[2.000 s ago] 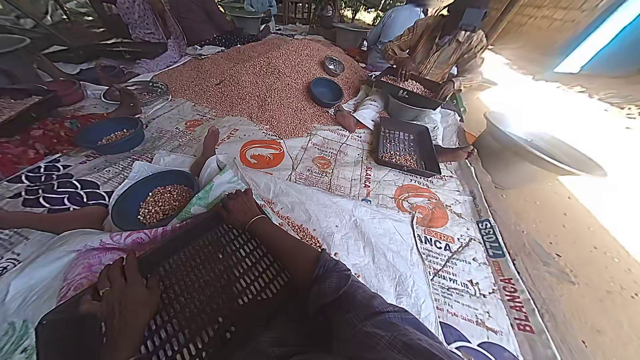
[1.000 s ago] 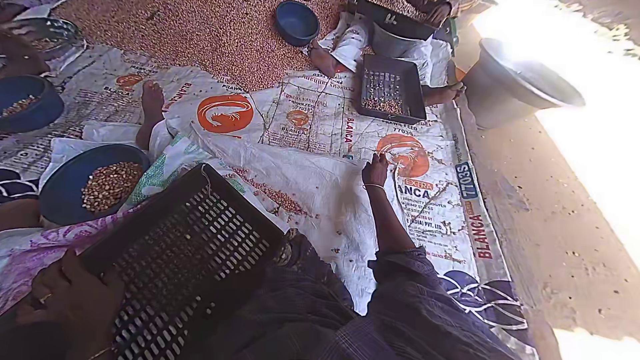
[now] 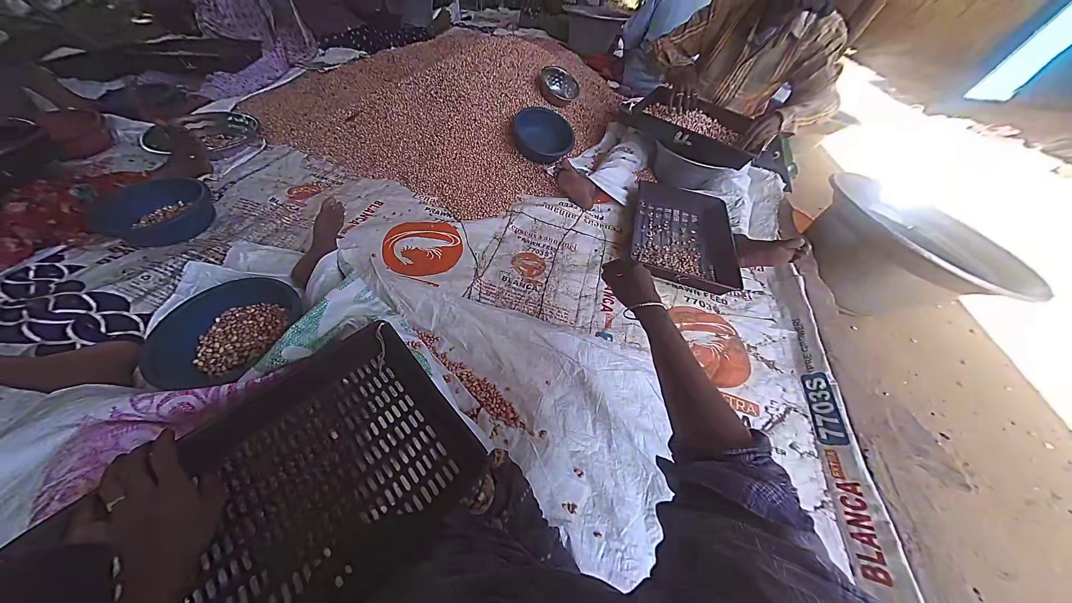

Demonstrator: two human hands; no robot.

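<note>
My left hand [image 3: 151,511] rests on the near left side of a black slotted plastic tray [image 3: 335,452], its fingers over the rim; a ring shows on one finger. The tray lies tilted over my lap with a few pale bits in it. My right hand [image 3: 628,285], a bangle at its wrist, is stretched forward over the printed woven sack sheet, close to the near left corner of another black slotted tray [image 3: 727,243] holding nuts or kernels. Whether it touches that tray is hard to tell. Small reddish kernels [image 3: 481,389] lie on the white sheet beyond my tray.
A large heap of kernels [image 3: 444,109] spreads ahead, with a blue bowl [image 3: 543,136] and a metal bowl [image 3: 559,85] on it. Blue basins [image 3: 159,335] stand left. A person [image 3: 754,67] works at a tray [image 3: 691,130] at the upper right, near a large metal basin [image 3: 913,243].
My right hand has left the rim of my tray and reached forward to the right, close to the other tray. My left hand stays at the near tray. The view has tilted down and back up.
</note>
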